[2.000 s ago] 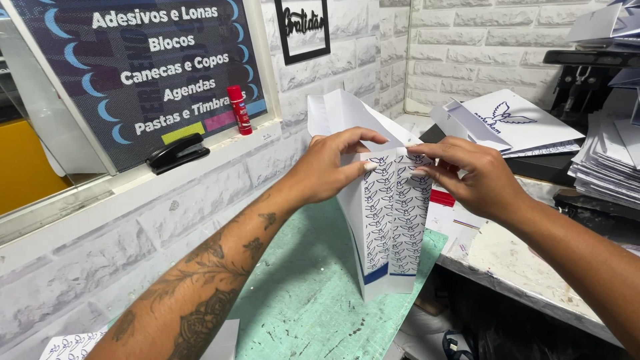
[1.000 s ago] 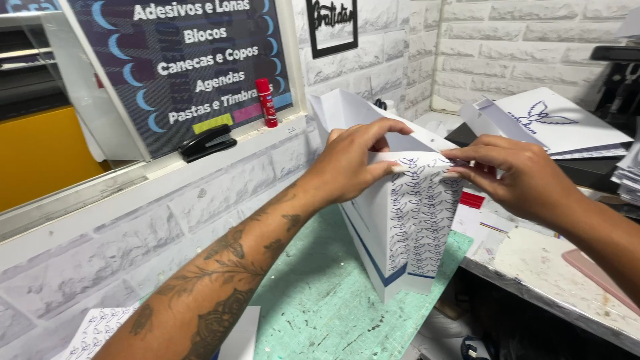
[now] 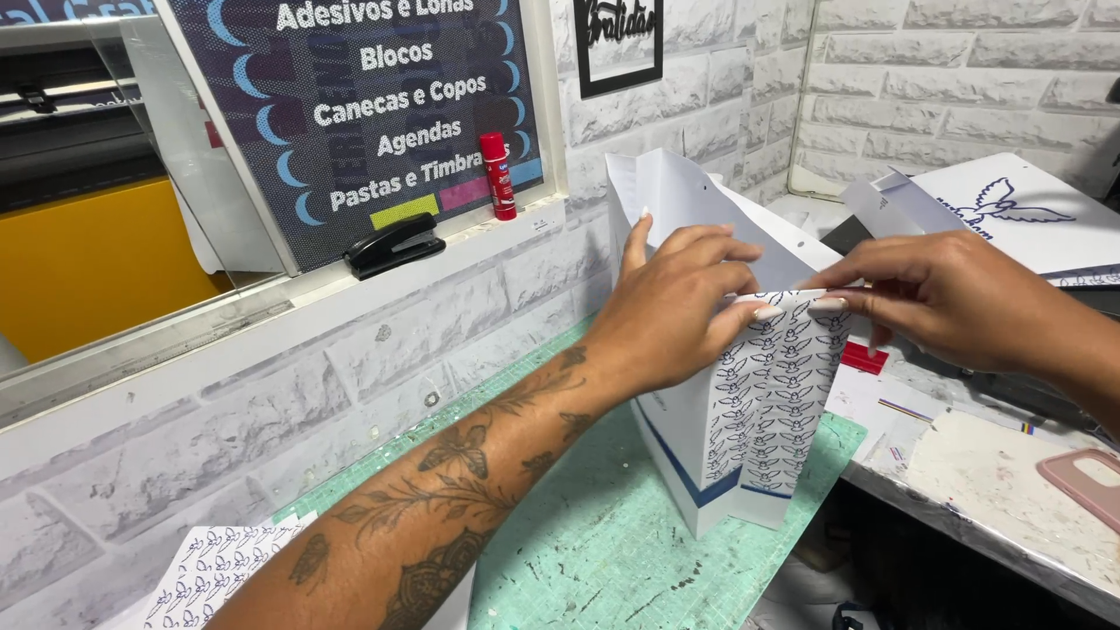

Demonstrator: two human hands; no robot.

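Note:
A white paper bag [image 3: 770, 402] with a bird pattern on its side panel and a blue band stands upright, open at the top, on a green cutting mat [image 3: 604, 542]. My left hand [image 3: 687, 297] pinches the near top edge, thumb outside on the patterned panel, its other fingers over the bag's mouth. At the right end of that same edge, my right hand [image 3: 927, 297] grips the paper between thumb and fingers. The bag's inside shows holes near the far rim; its far lower part is hidden.
A black stapler [image 3: 395, 245] and a red glue stick [image 3: 498, 177] rest on the window ledge at left. Patterned paper [image 3: 214, 573] lies at lower left. Another printed white bag [image 3: 1006, 206] lies at right, above a worn worktop [image 3: 989, 472] with a pink phone case [image 3: 1085, 486].
My left hand's fingers have lifted and spread somewhat over the bag's mouth. Both hands stay at the bag's near top edge. The view has shifted a little.

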